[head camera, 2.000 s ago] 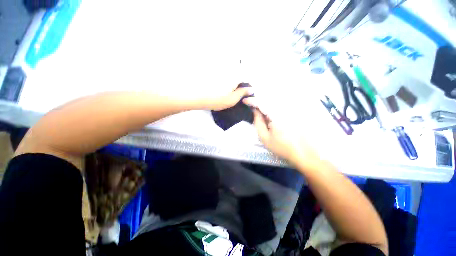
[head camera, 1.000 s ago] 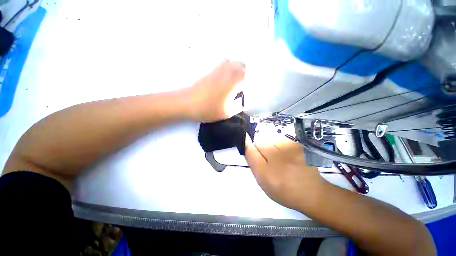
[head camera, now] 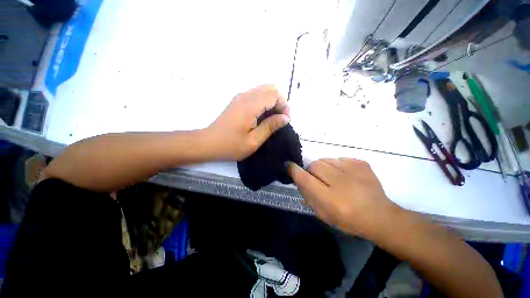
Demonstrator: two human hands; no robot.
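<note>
A small black fabric piece (head camera: pixel 268 157) is held at the front edge of the white table, left of and nearer than the needle area. My left hand (head camera: pixel 247 125) grips its upper edge between thumb and fingers. My right hand (head camera: pixel 340 189) holds its lower right side, with thumb or index fingertip at the cloth; the other fingers are curled. The presser foot area (head camera: pixel 372 61) of the sewing machine is behind and to the right, apart from the fabric.
Dark red snips (head camera: pixel 440 154), black-handled shears (head camera: pixel 472 131) and a long green tool (head camera: pixel 482 99) lie at the right. A blue-handled screwdriver (head camera: pixel 525 189) is at the right rim. A printed ruler (head camera: pixel 232 187) runs along the table's front edge. Dark cloth (head camera: pixel 267 230) lies below the table.
Both hands have brought the black fabric from beside the needle area towards the table's front edge. The view has shifted, showing the snips and shears fully and the lap again.
</note>
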